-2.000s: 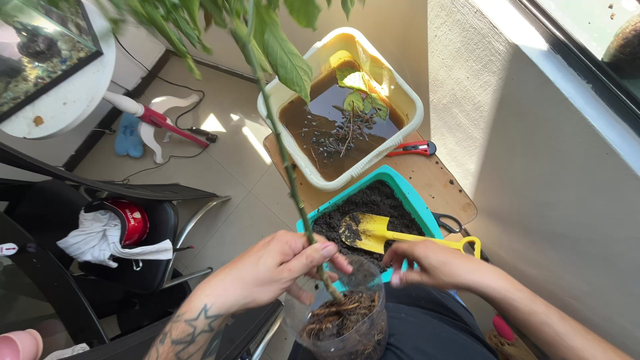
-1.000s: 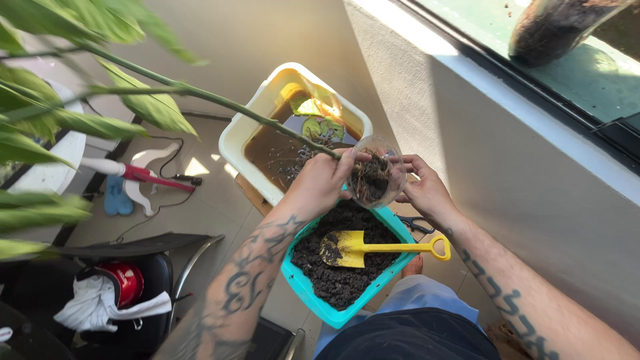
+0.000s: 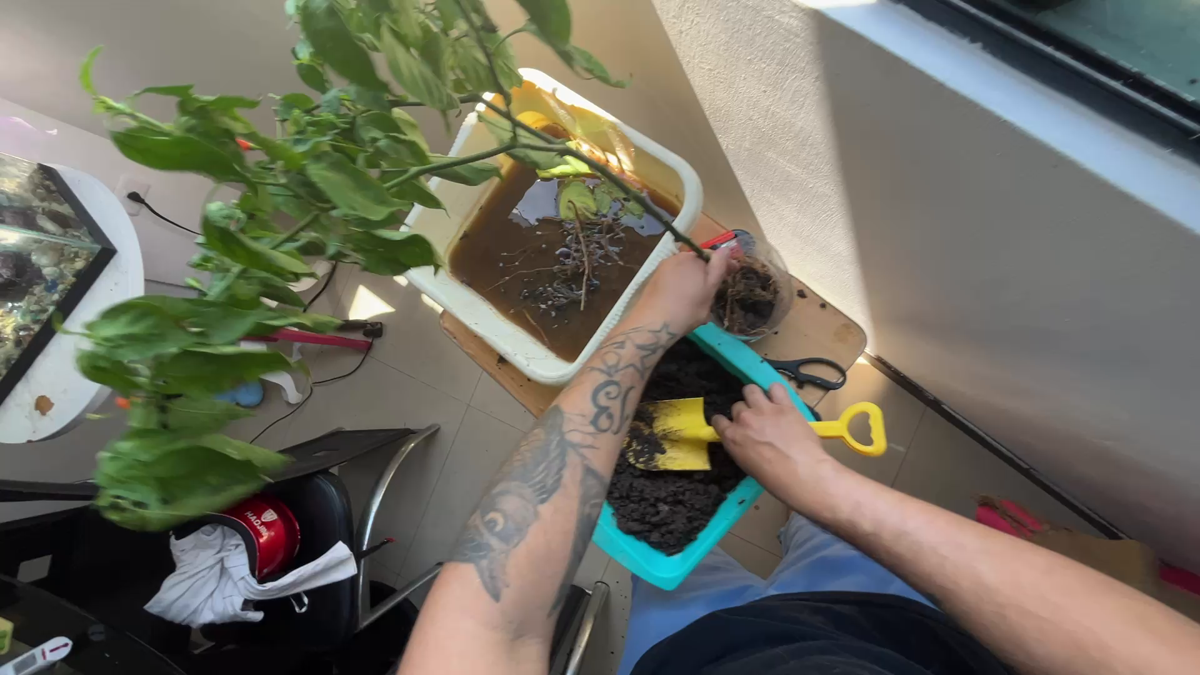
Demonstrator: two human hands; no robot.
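Note:
A leafy green plant (image 3: 356, 178) leans to the upper left, its stem gripped low down by my left hand (image 3: 689, 281). Its roots sit in a clear plastic cup (image 3: 764, 300) on the wooden board, just right of that hand. My right hand (image 3: 773, 436) rests over the turquoise tub (image 3: 647, 553) of dark soil (image 3: 666, 506), its fingers at the shaft of a yellow toy shovel (image 3: 684, 433); whether they close on it cannot be told. The shovel's blade lies on the soil and its handle reaches past the tub's rim.
A cream basin (image 3: 525, 352) of muddy water with leaves and roots stands behind the tub. Black-handled scissors (image 3: 811, 372) and a partly hidden red cutter (image 3: 722, 242) lie on the wooden board (image 3: 834, 328). Left are a black chair (image 3: 323, 534) and white table (image 3: 103, 281); a wall (image 3: 984, 234) is right.
The clear cup with the roots, held up between both hands one second ago, now stands on the board. My right hand has left it and moved down to the shovel.

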